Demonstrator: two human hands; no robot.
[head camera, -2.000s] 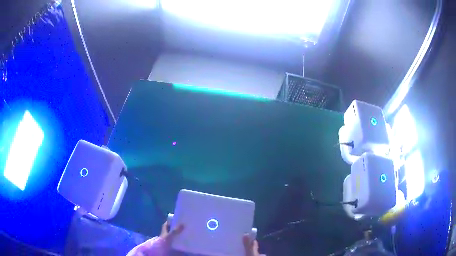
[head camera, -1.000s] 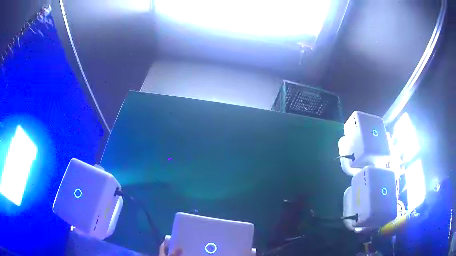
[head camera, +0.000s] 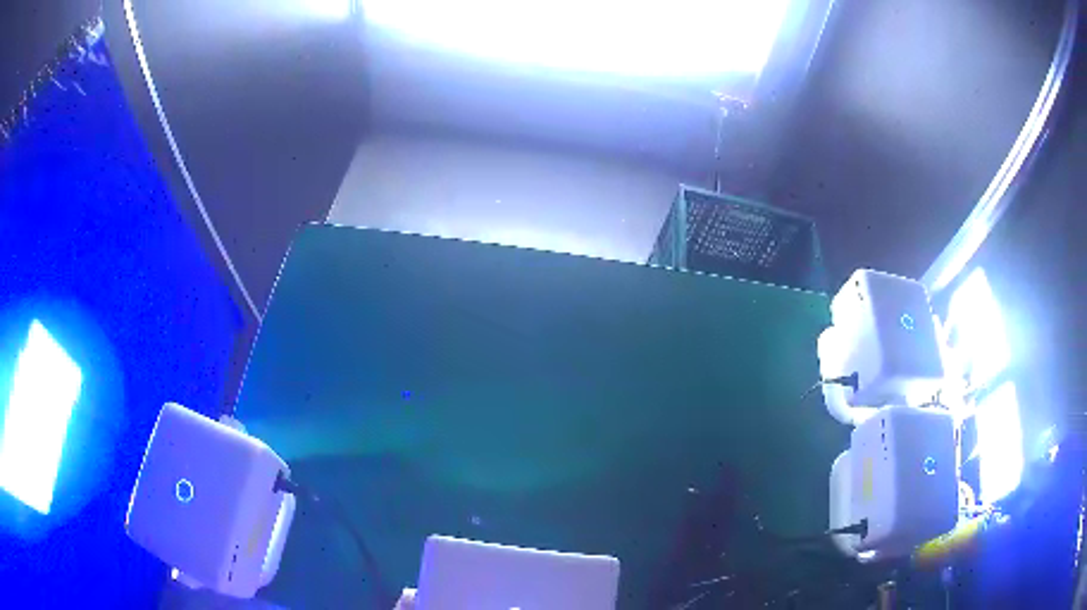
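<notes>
A white projector (head camera: 519, 577) stands at the front centre, cut off by the bottom edge; only its upper part and a sliver of its ring show. A small pale bit shows at its lower left corner, too small to tell whether it is a fingertip or the stand. Neither of my hands can be made out. Another white projector (head camera: 205, 500) with a lit blue ring and a black lead (head camera: 328, 512) in its side sits at the left bench edge.
Two white projectors (head camera: 888, 337) (head camera: 912, 477) with leads stand at the right edge, a yellow item (head camera: 950, 542) below them. A dark green mesh crate (head camera: 745, 238) is at the far end of the green bench (head camera: 525, 358). Bright projected light (head camera: 584, 30) is on the far wall.
The view has tilted up, so the front projector sits lower in the picture. Both hands showed on its sides at first, then only the left; now neither is clearly seen.
</notes>
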